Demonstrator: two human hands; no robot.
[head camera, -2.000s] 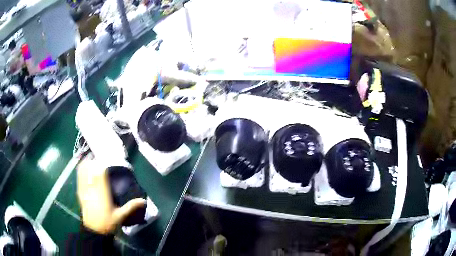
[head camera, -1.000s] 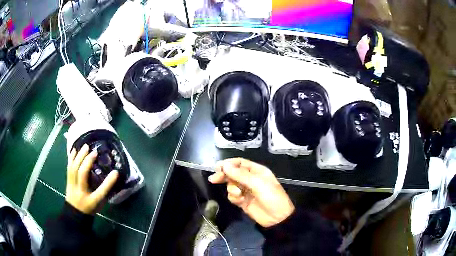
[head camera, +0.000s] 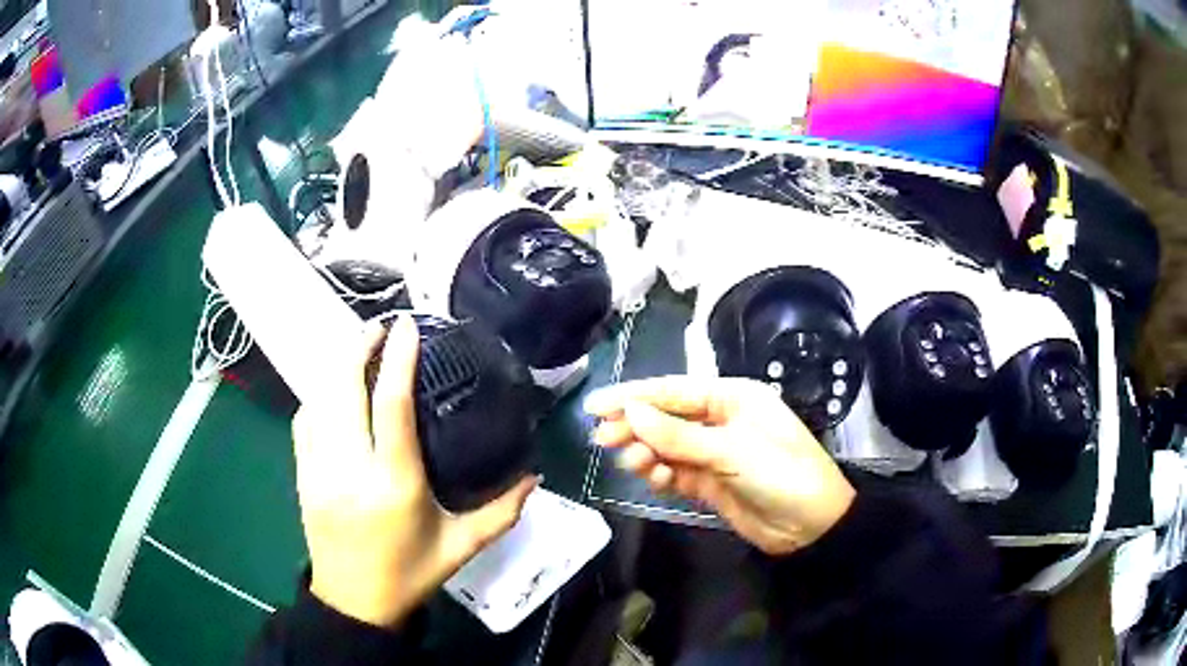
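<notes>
My left hand (head camera: 378, 501) grips a glossy black camera head (head camera: 475, 436) at the left. The head is turned so that its ribbed black side faces up, and its white base (head camera: 531, 566) lies below on the green mat. My right hand (head camera: 736, 455) is just right of the head, not touching it, with thumb and fingertips pinched together. A small pale spot shows at the fingertips, too small to tell what it is. Another black camera head (head camera: 531, 286) stands right behind the held one.
Several PTZ cameras (head camera: 927, 371) stand on the black desk at right. A white long housing (head camera: 280, 293) and cables lie at left. Behind are the monitor (head camera: 911, 104) and a bulky black box (head camera: 1106, 234). A white strip (head camera: 1106, 416) hangs over the desk's right edge.
My left hand has turned the camera head, so its lens cluster no longer shows. My right hand has come close to it from the desk's front edge. The view has shifted left.
</notes>
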